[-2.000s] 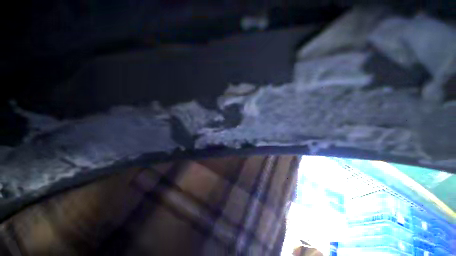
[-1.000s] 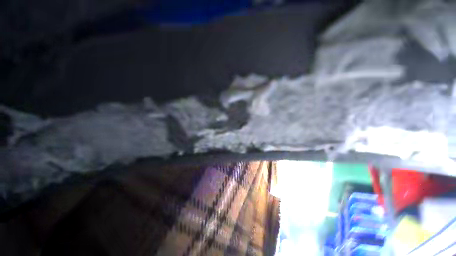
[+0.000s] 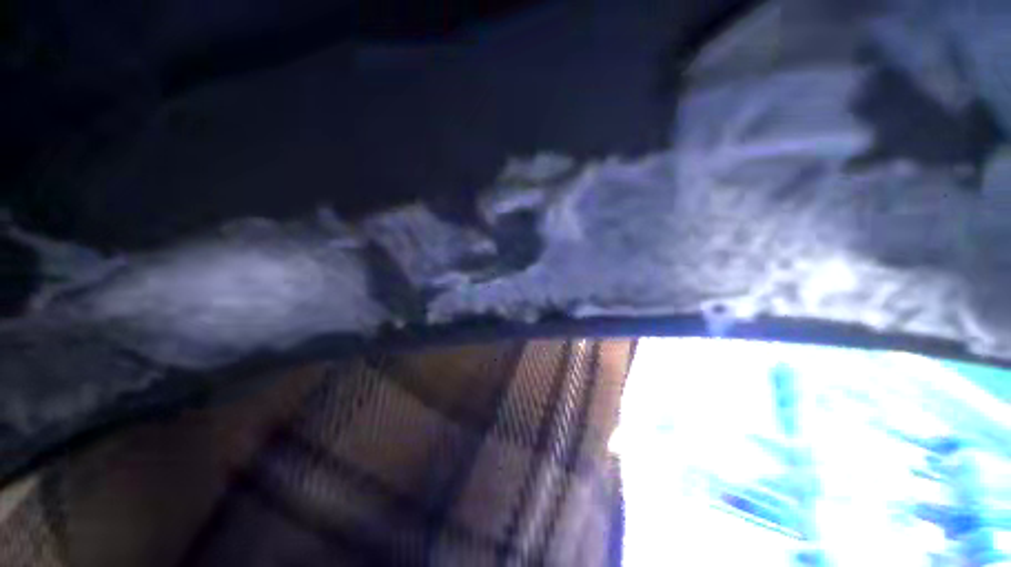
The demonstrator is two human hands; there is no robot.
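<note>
No hand shows in the head view. A plaid flannel shirt, brown and tan with dark checks and pale lines, fills the lower left and middle, very close. A peeling grey-white rim with a dark curved lower edge, perhaps a cap brim or camera cover, crosses the view above it and hides the whole upper part. What is worked on cannot be seen.
At the lower right is an overexposed white area with blurred blue and cyan streaks. Their shapes cannot be told. A pale green-cyan patch lies at the right edge.
The blue bins, red shape and yellow patch seen at lower right a second ago no longer show; glare and blurred streaks are there now. The shirt's folds have shifted, and the rim's lighting has changed.
</note>
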